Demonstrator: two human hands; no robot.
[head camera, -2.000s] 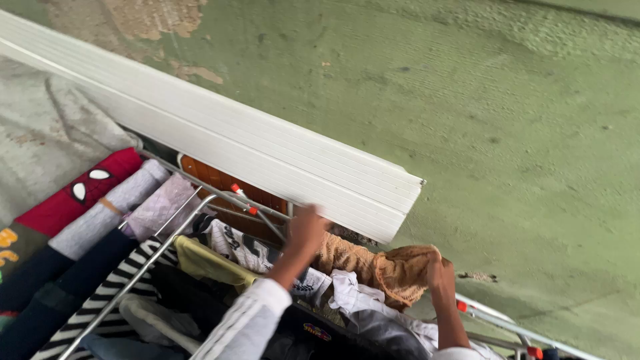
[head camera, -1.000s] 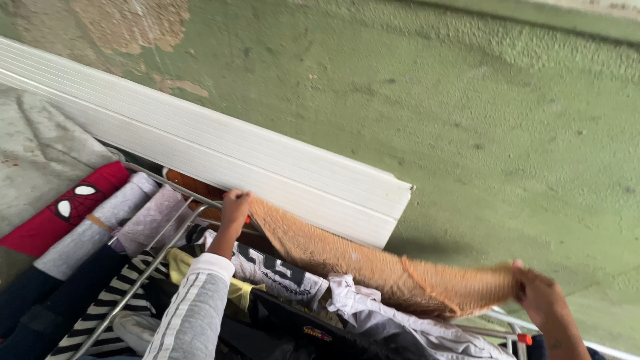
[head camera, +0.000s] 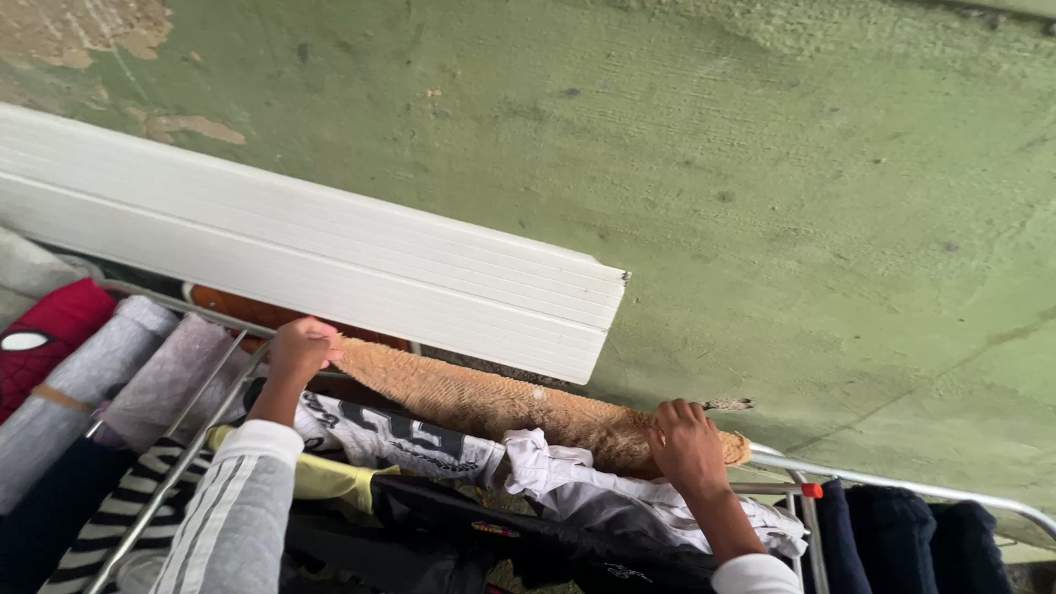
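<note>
A tan, fuzzy towel (head camera: 495, 400) lies stretched along the far rail of a metal clothes drying rack (head camera: 899, 481). At its left end, my left hand (head camera: 304, 351) pinches the corner between thumb and fingers. My right hand (head camera: 686, 441) grips the towel near its right end, fingers curled over the edge. Just in front of the towel hang a white garment with dark print (head camera: 396, 433) and a crumpled white and grey garment (head camera: 610, 495). Nearer me are a yellow cloth (head camera: 330, 477) and black garments (head camera: 462, 520).
A long white ribbed panel (head camera: 330, 247) stands between the rack and the green wall (head camera: 784, 206). A red garment (head camera: 54, 338), grey cloths (head camera: 91, 388) and a striped cloth (head camera: 132, 511) hang at left. Dark navy garments (head camera: 891, 536) hang at the right end.
The towel was bunched two seconds ago, then got pulled out lengthwise between my hands. Since one second ago my right hand has moved inward along it, and the towel now lies against the rail.
</note>
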